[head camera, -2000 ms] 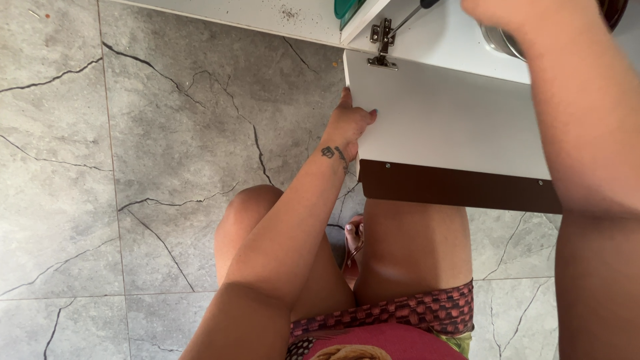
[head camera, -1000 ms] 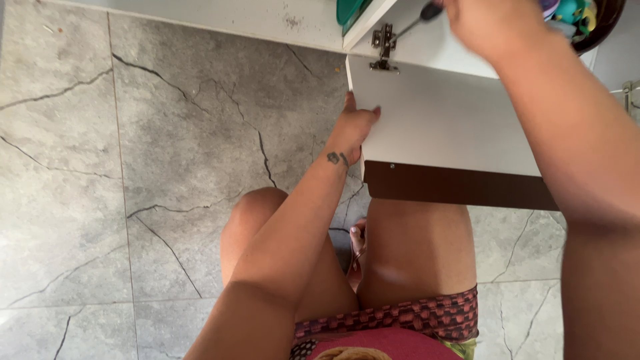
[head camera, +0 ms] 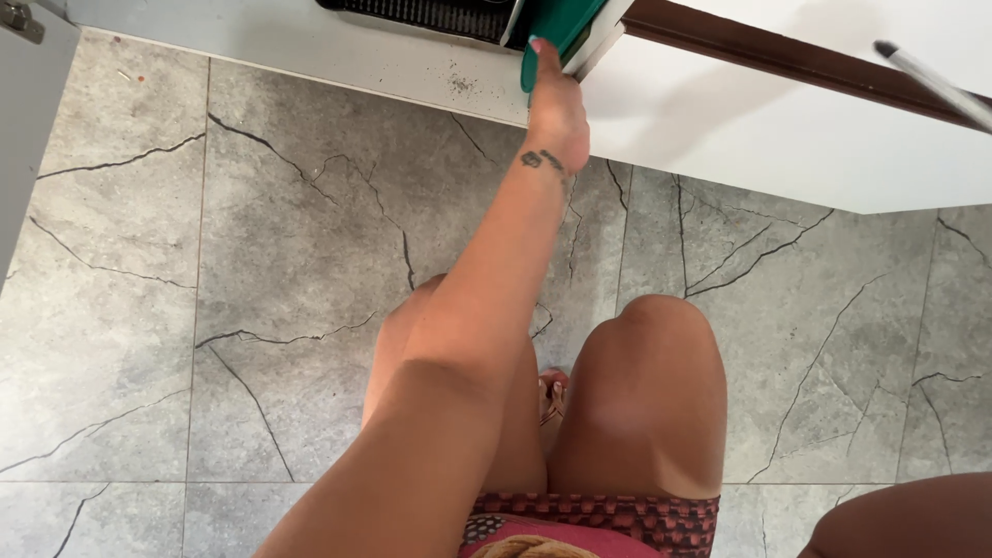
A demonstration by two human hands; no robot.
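My left hand rests against the left edge of a white cabinet door, beside a green plastic item inside the cabinet; most of its fingers are hidden. The door now lies across the cabinet front, with a brown strip along it. A screwdriver with a dark end and a pale, blurred length enters from the right, over the door. My right hand is outside the view; only part of that arm shows at the lower right.
A black ribbed rack or tray stands in the cabinet at the top. Dark crumbs lie on the white cabinet base. Another door with a metal hinge is at the far left. Grey marbled tiles cover the floor.
The door, earlier swung out over my leg with its hinge showing, is now closed or nearly so. My right hand, earlier near the hinge with a screwdriver, has moved out of view.
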